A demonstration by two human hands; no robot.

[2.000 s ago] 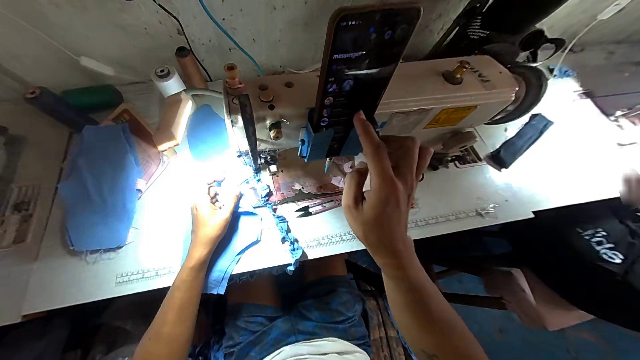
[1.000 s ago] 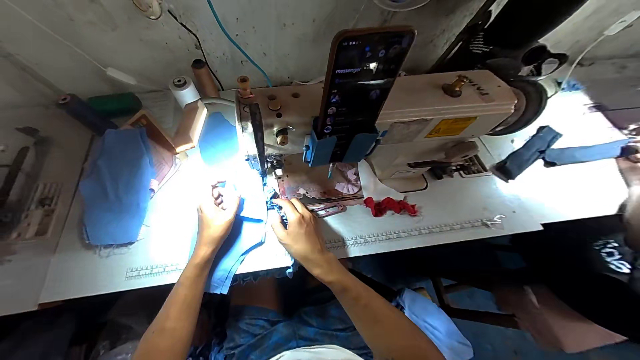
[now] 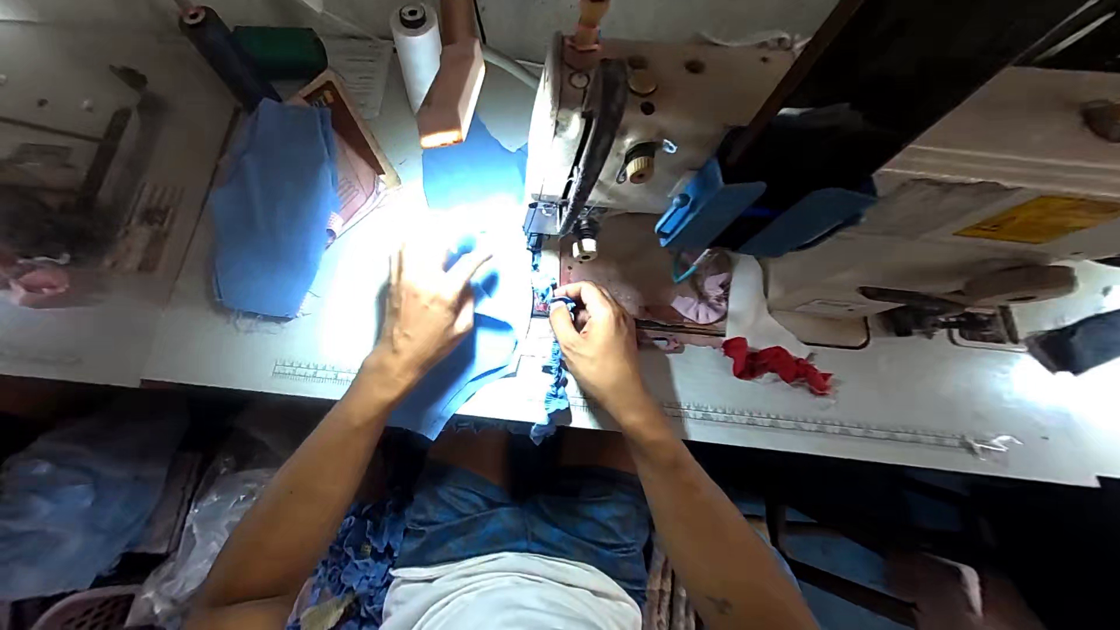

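Note:
Under the needle area of a sewing machine [image 3: 647,131] runs a gathered blue fabric strip [image 3: 555,385], which hangs down to the table's front edge. My right hand [image 3: 599,337] pinches this strip just in front of the presser foot [image 3: 535,238]. To the left, my left hand [image 3: 424,306] lies spread on a blue fabric panel [image 3: 481,350], its fingers partly washed out by the bright lamp light. The panel reaches from behind the needle area to the front edge.
A blue fabric stack [image 3: 273,210], a white thread cone [image 3: 416,52] and a dark thread cone [image 3: 227,57] stand left. At right are a red fabric scrap [image 3: 777,366], a tape measure [image 3: 814,424] along the edge and a phone holder [image 3: 761,214] before the machine.
My right hand has come down from the phone to the gathered strip, which it held one second ago too. The view has moved closer to the table.

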